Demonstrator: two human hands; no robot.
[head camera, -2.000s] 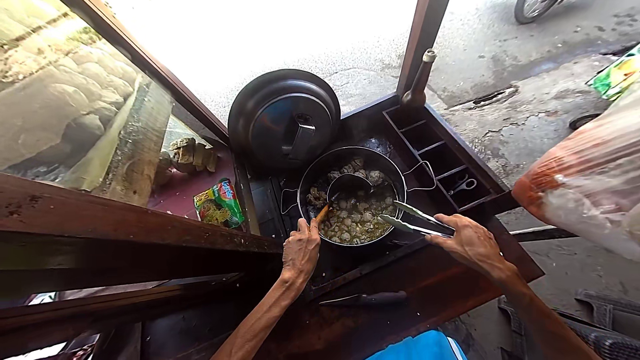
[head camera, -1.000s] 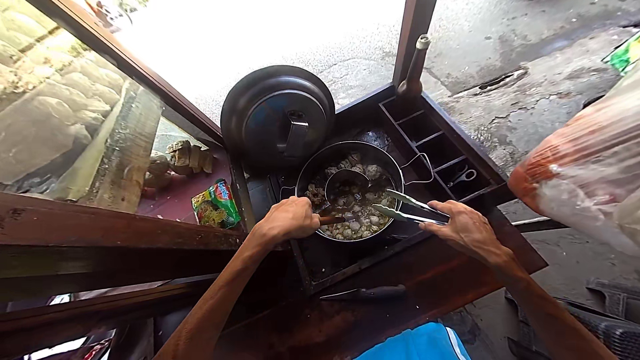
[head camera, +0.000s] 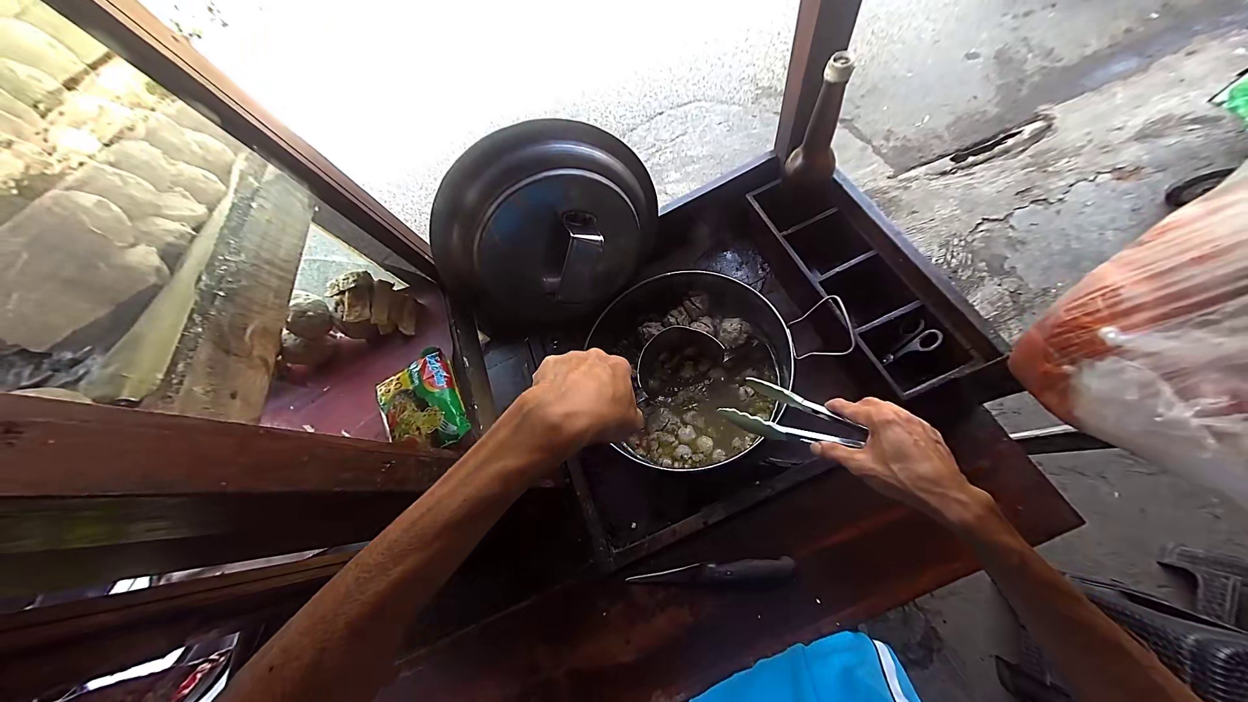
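Observation:
A metal pot (head camera: 788, 341) holds broth with many meatballs (head camera: 687, 437). My left hand (head camera: 585, 398) is closed over the handle of a ladle (head camera: 673, 363) at the pot's left rim; its dark round bowl sits among the meatballs. In my right hand (head camera: 902, 453) are metal tongs (head camera: 799, 421), their jaws apart over the right side of the broth. The pot's large lid (head camera: 522, 244) leans behind it, handle facing me. A knife (head camera: 717, 571) lies on the wooden counter in front of the pot.
A divided wooden tray (head camera: 863, 278) with scissors (head camera: 914, 341) and a bottle (head camera: 819, 122) stands right of the pot. A green packet (head camera: 425, 400) and stacked brownish pieces (head camera: 370, 304) lie on the left shelf. A plastic bag (head camera: 1150, 341) with reddish contents hangs at the right.
My left hand has risen from below the pot to its left rim, covering the ladle's orange-brown handle seen earlier. The tongs remain in my right hand over the pot.

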